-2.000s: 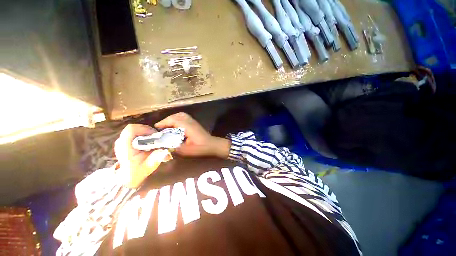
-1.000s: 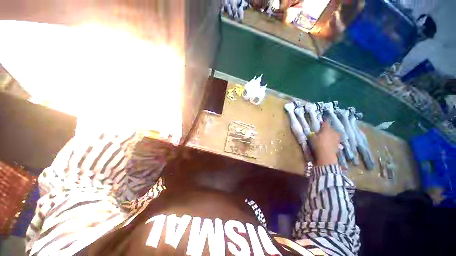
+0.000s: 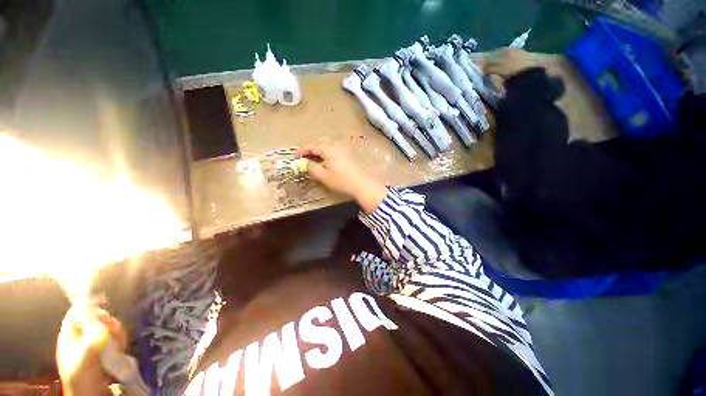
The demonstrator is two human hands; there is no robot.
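Note:
My right hand reaches over the bench, a yellow cap on a fingertip, its fingertips at the thin silvery pins on the small parts pad. Whether it pinches a pin is hidden. My left hand is low at the far left, curled and washed out by glare below the bright oven opening. A pale elongated piece shows against its fingers; whether it is gripped is unclear. Several pale grey moulded limbs lie side by side on the bench, squared ends towards me.
The glowing oven is at left. A dark flat phone, yellow finger cots and white nozzle bottles are on the bench. Grey limbs are heaped below. A neighbour's hand and dark sleeve reach in at right, near a blue crate.
My right hand has moved left from the limb row to the pins. My left hand has come into view at lower left. The neighbour's arm has reached onto the bench beside the limbs.

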